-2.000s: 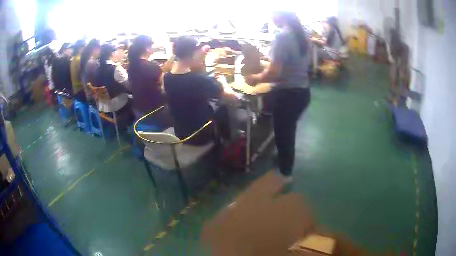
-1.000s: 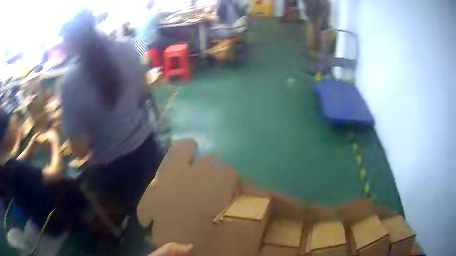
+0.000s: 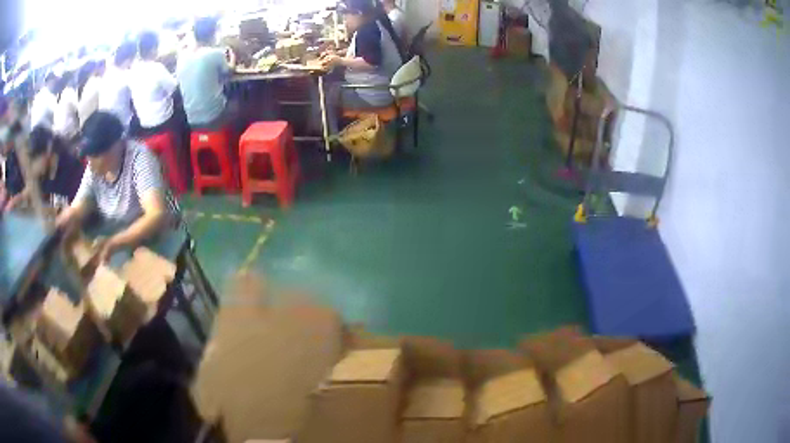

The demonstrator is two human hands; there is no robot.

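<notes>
A fanned stack of brown cardboard box blanks (image 3: pixel 433 398) spans the bottom of the view, close in front of me. Its stepped flaps and raised edges run from the lower left centre to the lower right. A wide flat panel (image 3: pixel 268 368) forms its left end. Neither of my hands can be made out; the bottom edge and the stack hide whatever holds it. More brown blanks (image 3: pixel 108 294) stand on the worktable (image 3: pixel 102 381) at the left, separate from my stack.
A seated person in a striped top (image 3: pixel 137 183) handles cardboard at the left table. Red stools (image 3: pixel 268 160) stand behind, near another worktable with seated people. A blue platform trolley (image 3: pixel 632 277) stands by the right wall. A woven basket (image 3: pixel 368 138) is on the far floor.
My view has turned and moved forward along the floor. The stack now spans more of the bottom. The standing person in grey has left the view, and the fingers seen at the bottom edge no longer show.
</notes>
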